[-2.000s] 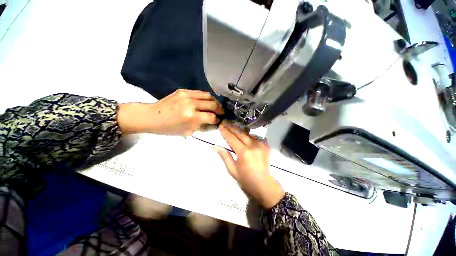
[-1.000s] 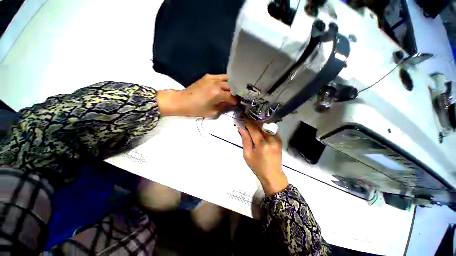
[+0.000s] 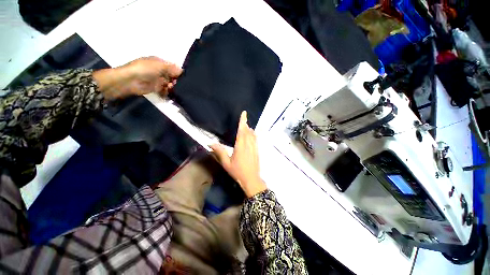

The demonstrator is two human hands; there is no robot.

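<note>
A black fabric panel (image 3: 228,75) with angled corners lies on the white table left of the sewing machine. My left hand (image 3: 153,77) pinches its left edge between thumb and fingers. My right hand (image 3: 240,156) rests at its lower right edge, fingers extended and thumb apart; whether it grips the fabric cannot be told. The presser foot and needle area (image 3: 306,134) is to the right, apart from the panel.
The white sewing machine (image 3: 344,107) stands at the right with its lit control panel (image 3: 402,185). A smartphone (image 3: 344,169) lies on the machine bed. Dark fabric (image 3: 121,121) hangs by the table's near edge. Blue and mixed items lie beyond at the upper right.
Both hands and the black panel have moved from the needle area to the left part of the table. The view has shifted and now shows the whole machine head and more background.
</note>
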